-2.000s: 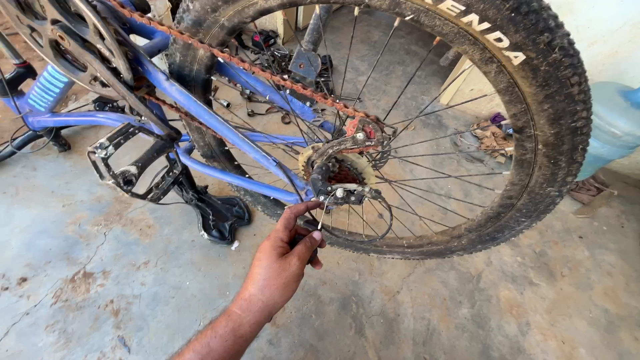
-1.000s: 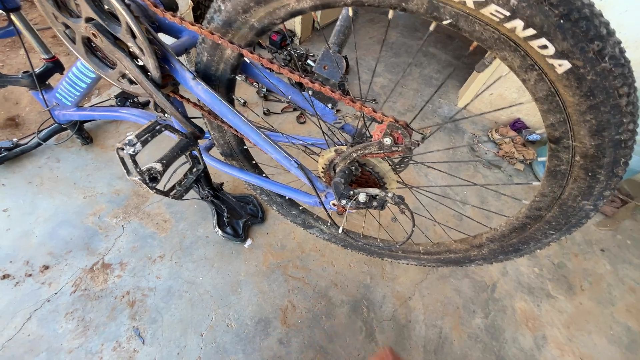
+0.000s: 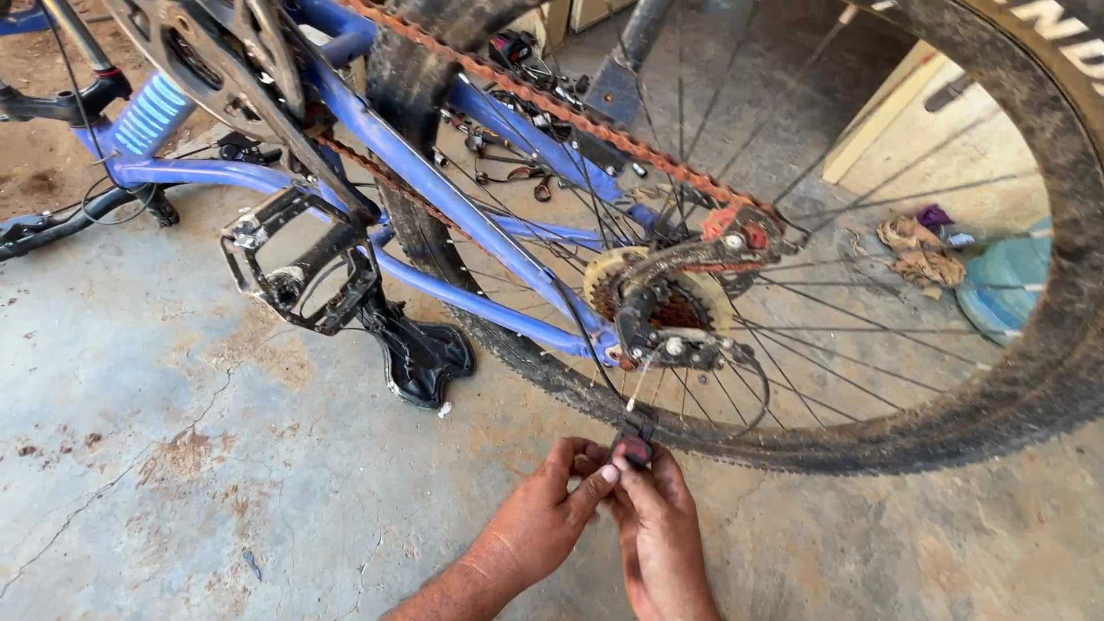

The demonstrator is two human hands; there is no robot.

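Observation:
A blue bicycle stands upside down, its saddle point(image 3: 424, 362) on the floor. Below the rear derailleur point(image 3: 677, 345), my right hand point(image 3: 660, 509) grips a small dark and red part point(image 3: 634, 447) between thumb and fingers. My left hand point(image 3: 552, 509) meets it from the left, thumb and fingertips at the same part; whether it grips or only touches cannot be told. A short cable end with a pale tip point(image 3: 631, 404) hangs just above the part. The rusty chain point(image 3: 552, 108) runs to the derailleur by the rear sprockets point(image 3: 655, 302).
The rear wheel's muddy tyre point(image 3: 871, 453) curves close above and right of my hands. A black pedal point(image 3: 302, 259) juts out at left. Behind the spokes lie scattered wrenches and sockets point(image 3: 539, 172), crumpled cloth point(image 3: 923, 250) and a blue plastic container point(image 3: 1005, 285).
Two seconds ago only one hand showed, at the cable end under the derailleur; one second ago hardly any hand was in view. Now both hands are below the derailleur with the small part.

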